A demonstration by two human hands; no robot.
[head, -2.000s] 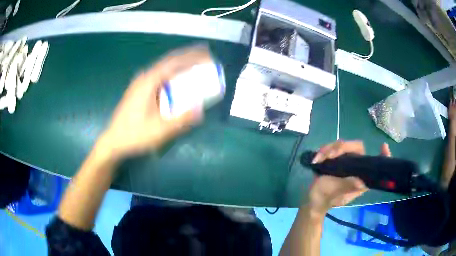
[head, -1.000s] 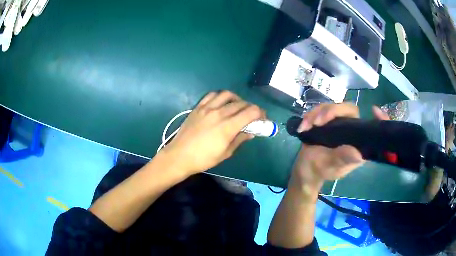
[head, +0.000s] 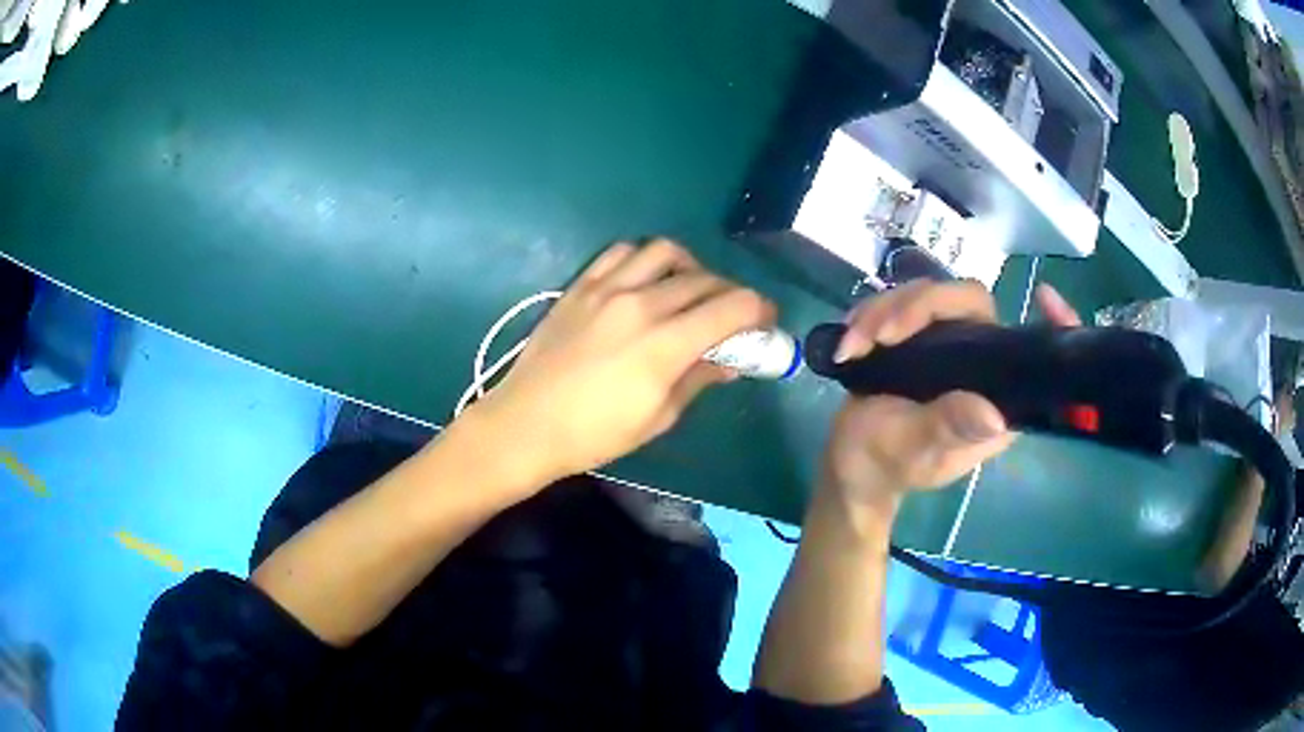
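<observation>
My left hand [head: 608,358] is closed around a white handheld unit [head: 754,352], whose blue-banded end points right. A white cord loop [head: 496,343] trails from it behind my wrist. My right hand [head: 915,386] grips a black electric screwdriver [head: 1023,375] with a red switch, held level. The screwdriver's black nose meets the unit's blue-banded end; the bit and any screw cannot be seen. Both are held over the dark-green bench [head: 358,186].
The screw feeder [head: 987,136] stands beyond my right hand. A white unit with a cord [head: 1183,157] lies at the far right. A partly hidden clear bag [head: 1216,336] is at right. White parts [head: 36,43] are heaped at far left. The thick cable [head: 1266,472] curves down at right.
My right hand has brought the screwdriver slightly left, closing the gap to the unit's end. Earlier, both hands were far apart. My left hand has hardly moved in the last second.
</observation>
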